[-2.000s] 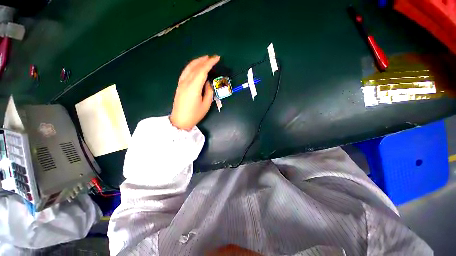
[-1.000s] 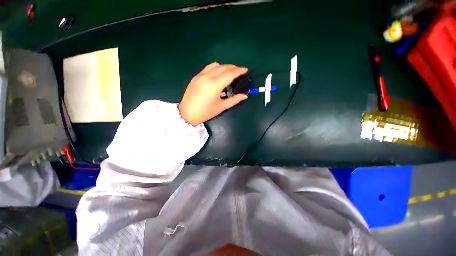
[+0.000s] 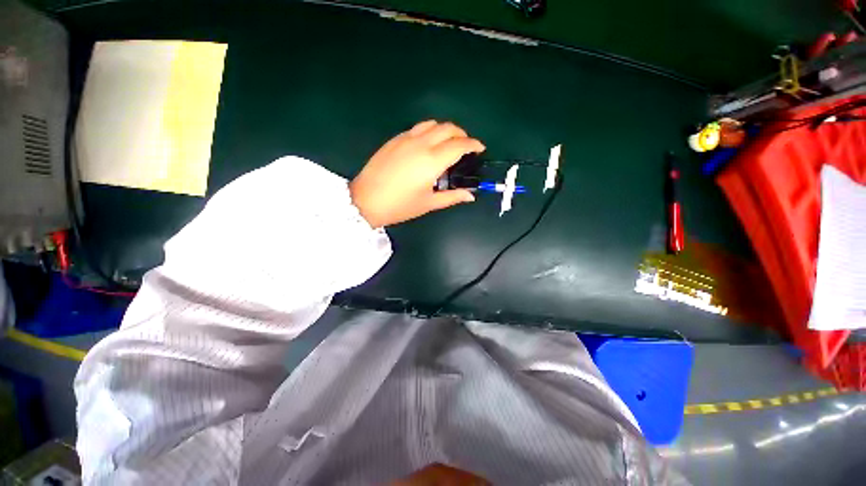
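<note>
My left hand [image 3: 413,176] reaches in from the left and grips a small black watch unit [image 3: 462,174] between its thumb and fingers. The unit's face looks dark and is partly covered by the fingers. It sits at the left end of a slim blue stick [image 3: 492,188], under a strip of white tape [image 3: 509,189]. A thin black cable [image 3: 517,233] curves from the bench's front edge to a second tape strip [image 3: 552,168] and on towards the unit. My right hand is not in view.
A white and yellow paper sheet [image 3: 152,116] and a grey box [image 3: 32,133] are at left. At right are a red-and-black tool [image 3: 675,211], shiny amber tape [image 3: 679,283], a red bin [image 3: 774,223] and a small yellow-white item [image 3: 705,138]. A blue stool [image 3: 646,384] stands below.
The view has swung right, showing more of the red bin. The unit's face was lit two seconds ago and is now dark. My left hand has closed around it.
</note>
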